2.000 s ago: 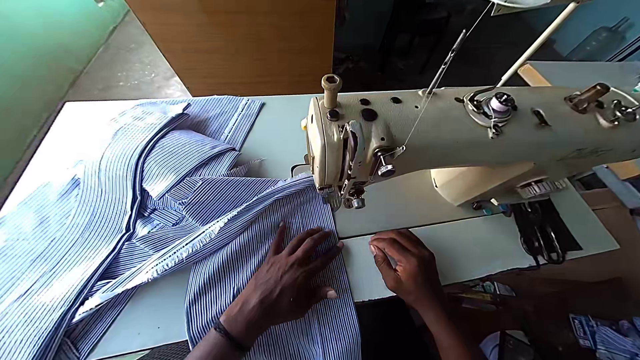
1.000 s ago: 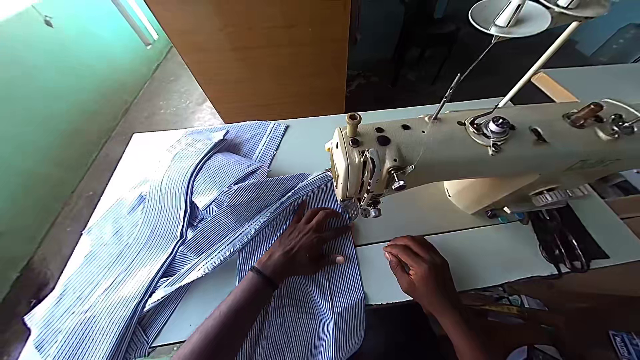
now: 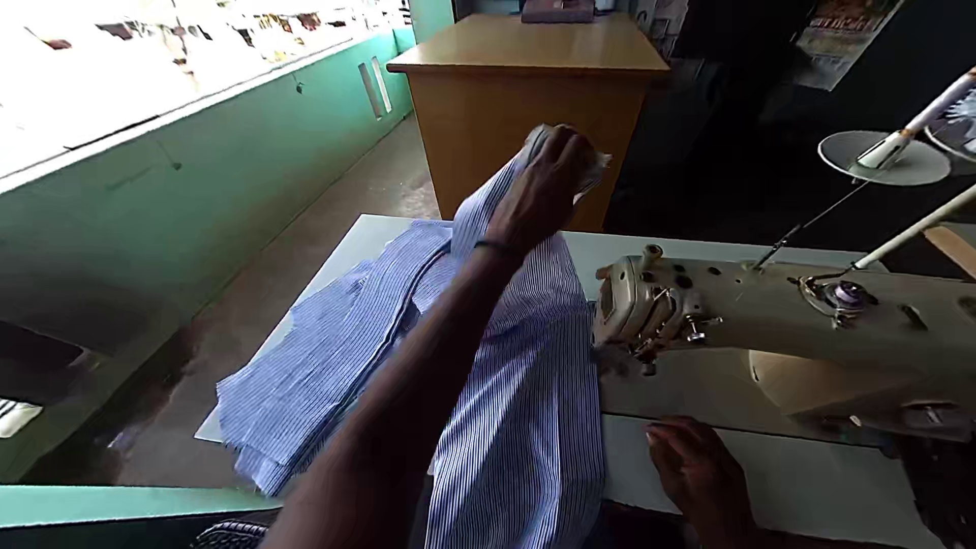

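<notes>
Blue-and-white striped fabric lies over the left part of the sewing table and hangs past its front edge. My left hand grips a bunched end of it, raised above the table's far edge. Left of that, more striped pieces lie layered, with a dark-edged band running across them. Right of the fabric stands an industrial sewing machine, its needle area blurred. My right hand rests on the tabletop in front of the machine, fingers curled; whether it holds anything is unclear.
A wooden desk stands beyond the table. A green wall runs along the left. Thread stands with a white disc rise behind the machine at the right. A dark object, unclear in shape, lies at the table's right end.
My left hand, earlier flat on the fabric beside the needle area, has lifted an end of the fabric up and away. My right hand stays near the machine. The view has tilted up.
</notes>
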